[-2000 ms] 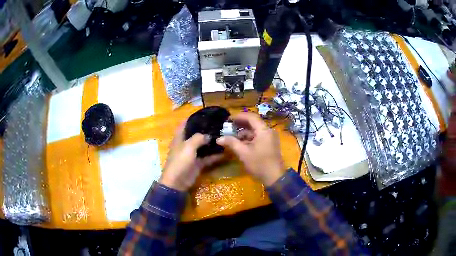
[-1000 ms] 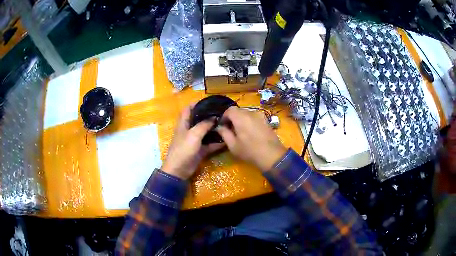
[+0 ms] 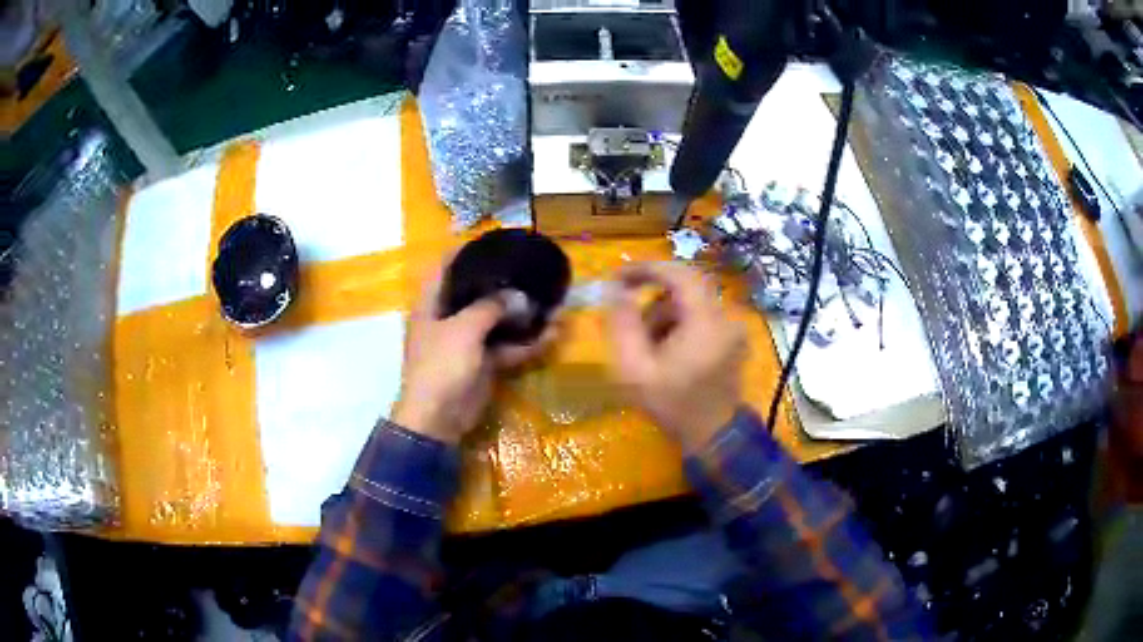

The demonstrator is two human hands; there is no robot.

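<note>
My left hand (image 3: 454, 357) holds a round black housing (image 3: 508, 278) above the middle of the bench, below the screw feeder (image 3: 614, 115). The thumb lies on the housing's opening, over a small whitish spot. My right hand (image 3: 677, 345) is to the right of the housing and apart from it, blurred by motion. A pale blurred streak (image 3: 592, 292) lies between its fingers and the housing; I cannot tell whether the fingers hold it. A second black housing (image 3: 255, 272) rests on the bench at the left.
The electric screwdriver (image 3: 727, 107) hangs right of the feeder, its black cable (image 3: 821, 245) crossing the module pile (image 3: 802, 251). A clear bag (image 3: 474, 126) stands left of the feeder. A parts tray (image 3: 1003, 238) is far right; a shiny clear strip (image 3: 57, 364) is far left.
My right hand has moved out of the housing and to the right. My left hand has moved slightly left with the housing. The white piece beside the right hand no longer shows clearly.
</note>
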